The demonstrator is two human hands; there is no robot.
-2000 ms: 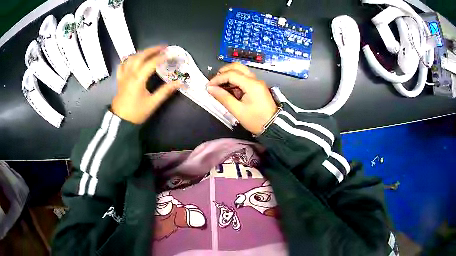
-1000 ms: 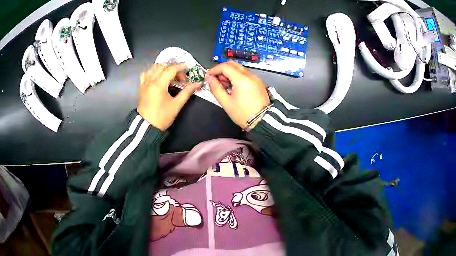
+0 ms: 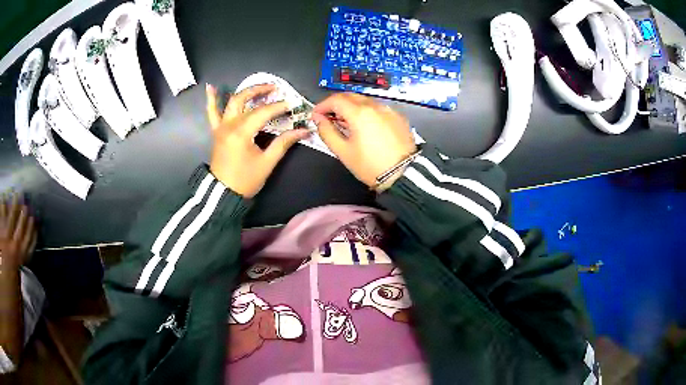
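Note:
A white half-shell housing (image 3: pixel 259 80) lies on the black bench in front of me, its wide head up and left, mostly covered by my hands. A small green control board (image 3: pixel 299 116) shows between my fingertips over the shell. My left hand (image 3: pixel 252 135) holds the board's left side between thumb and fingers. My right hand (image 3: pixel 365 139) has thumb and forefinger pinched together at the board's right side; what it pinches is too small and hidden to tell.
A blue test board (image 3: pixel 395 56) lies beyond my right hand. A curved white assembly (image 3: pixel 515 83) is right of it, then bundled white loops (image 3: pixel 594 98) and a meter (image 3: pixel 651 37). Open shells (image 3: pixel 105 83) fan out at left. Another person's hand (image 3: pixel 15 229) is at the left edge.
My left hand has moved right to the board, which was lifted and turned between my hands. Another shell now lies at the far left. Another person's hand has appeared at the left edge.

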